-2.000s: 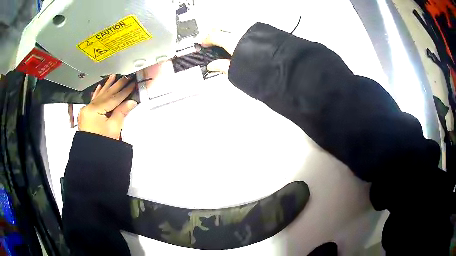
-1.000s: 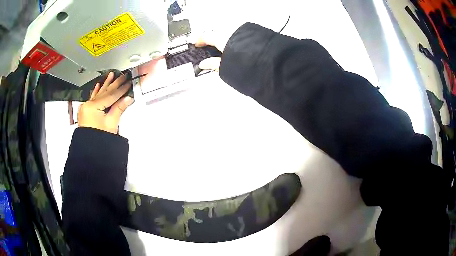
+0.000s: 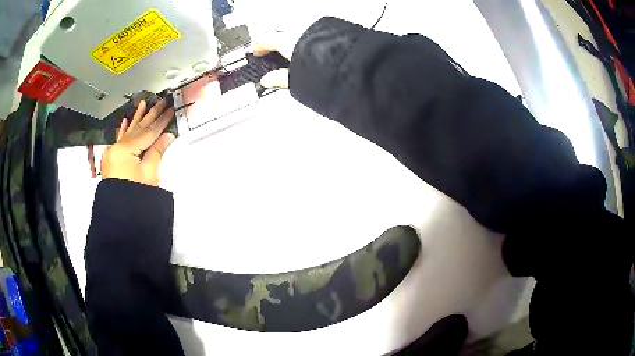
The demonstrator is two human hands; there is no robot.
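My left hand (image 3: 139, 142) lies flat, fingers spread, on a dark camouflage strap (image 3: 80, 128) under the left side of the sewing machine head (image 3: 150, 52). My right hand (image 3: 273, 66) is mostly hidden by its black sleeve; a thumb and a fingertip show around a dark webbing piece (image 3: 244, 71). That piece lies at the pale slotted template (image 3: 223, 110), beside its pinkish area. A thin dark thread shows near my left fingertips. The needle area is too small and blurred to read.
A curved camouflage shoulder strap (image 3: 299, 297) lies on the white tabletop (image 3: 299, 201) in front of me, partly under my left sleeve. Long camouflage pieces (image 3: 28, 208) hang at the left edge. Black strips and orange material (image 3: 622, 76) are at the right edge.
The machine head, template and both hands appear slightly further left in the picture. My left hand stays on the strap and my right hand stays at the webbing piece.
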